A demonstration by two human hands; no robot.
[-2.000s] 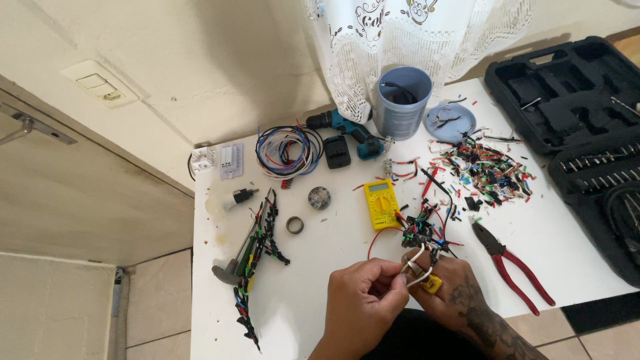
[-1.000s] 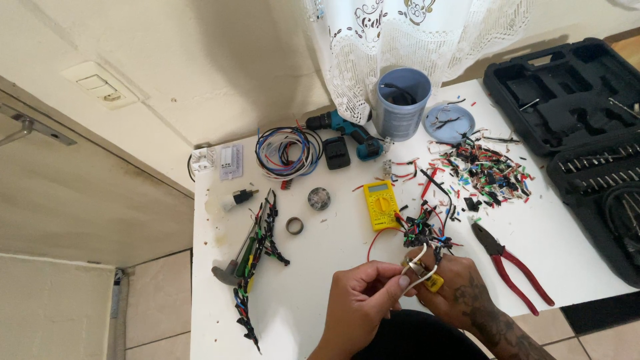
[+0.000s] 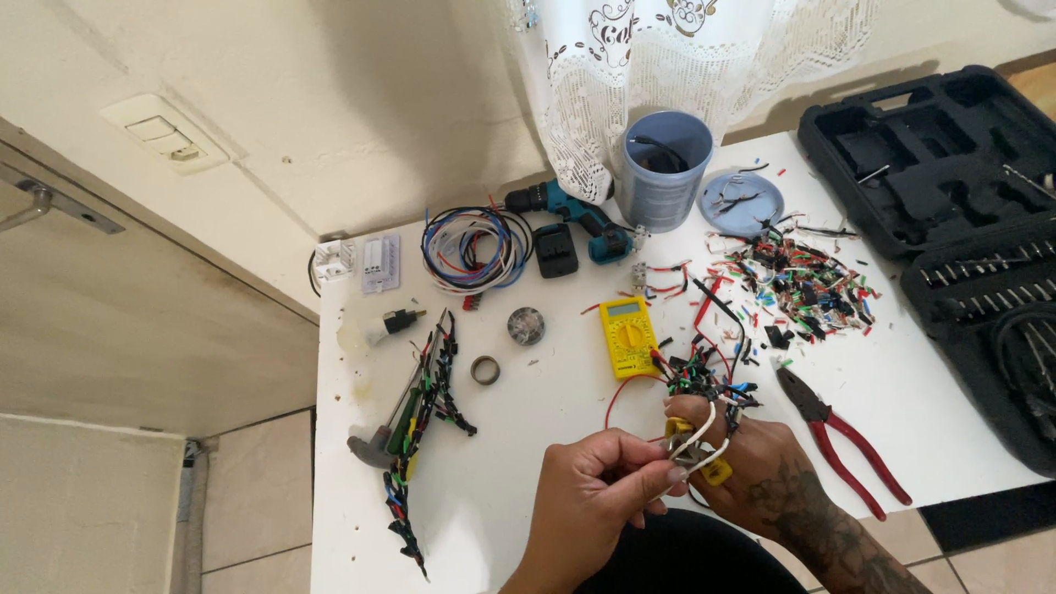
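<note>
My left hand (image 3: pixel 606 495) pinches the ends of white wires (image 3: pixel 703 429) between thumb and fingers, near the table's front edge. Close beside it on the right, my right hand (image 3: pixel 747 462) is closed around a yellow-handled tool (image 3: pixel 716 472), whose metal part lies by the wires; its exact kind is partly hidden. A tangle of short coloured wires (image 3: pixel 697 375) lies just above the right hand. Behind that, a yellow multimeter (image 3: pixel 629 337) rests on the white table, with red and black test leads near it. Red-handled pliers (image 3: pixel 833 437) lie right of my right hand.
Wire scraps (image 3: pixel 804 285), a blue lid (image 3: pixel 742 205), a blue container (image 3: pixel 667 186) and an open black tool case (image 3: pixel 907 247) are at the right. Behind are a cordless drill (image 3: pixel 577 214) and coiled wires (image 3: pixel 478 247). A taped wire bundle (image 3: pixel 425 412) and tape roll (image 3: pixel 485 370) lie left.
</note>
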